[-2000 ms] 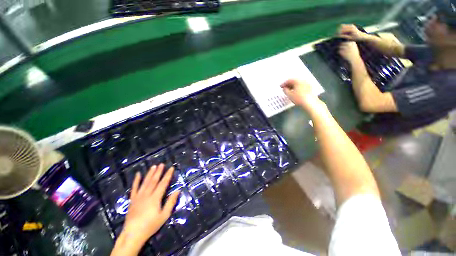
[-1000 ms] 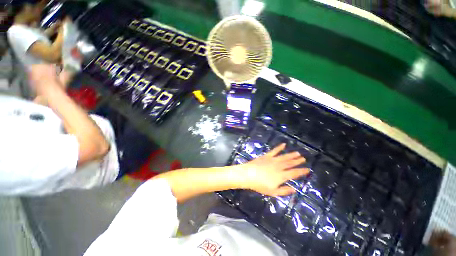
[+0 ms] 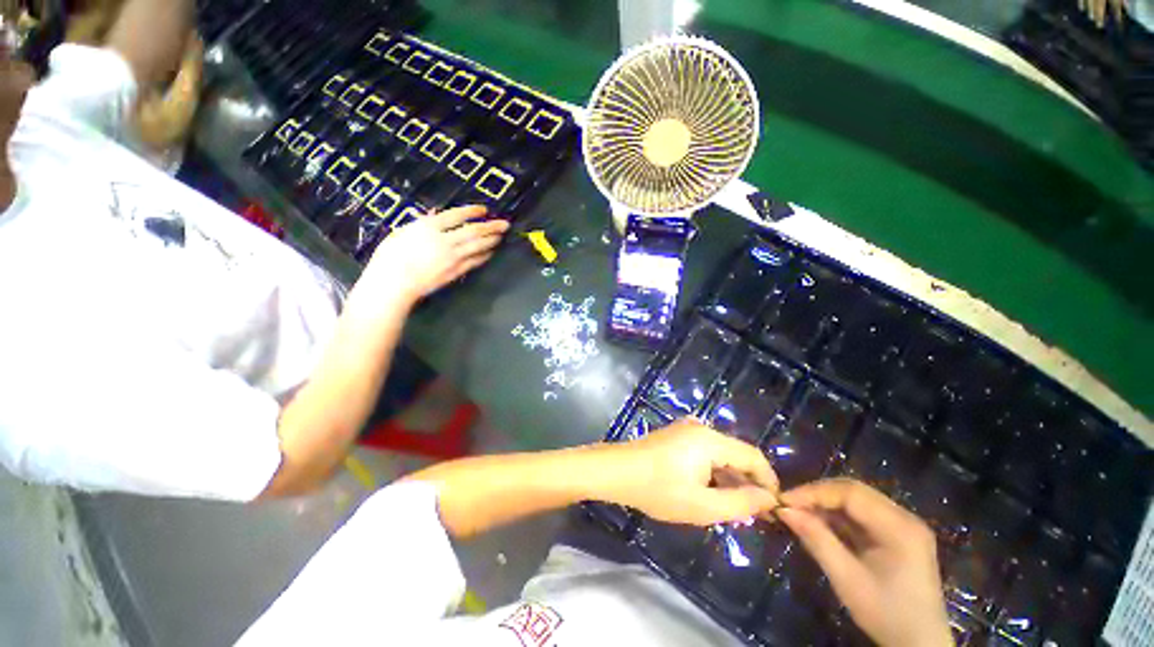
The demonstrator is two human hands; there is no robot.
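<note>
The shiny black blister tray [image 3: 943, 423] with rectangular pockets fills the lower right, with glare on its near left part. My left hand [image 3: 700, 474] is over its near left pockets, thumb and fingers drawn together. My right hand [image 3: 877, 552] comes from the lower right, thumb and forefinger pinched. The fingertips of both hands meet just above the tray. Anything between them is too small to make out. Part of the white sheet with small grey marks [image 3: 1135, 588] shows at the right edge.
A cream fan [image 3: 667, 142] and lit phone [image 3: 649, 281] stand beyond the tray's left end. Left of them lie white bits [image 3: 561, 339] and a yellow piece [image 3: 542, 245]. A neighbour's hand [image 3: 437, 253] is by a tray of pale frames [image 3: 418, 133]. A green conveyor [image 3: 911, 164] runs behind.
My right hand has come from the sheet side to meet my left hand. My left hand was spread flat on the tray and is now drawn together. The neighbour's arm now reaches to their tray.
</note>
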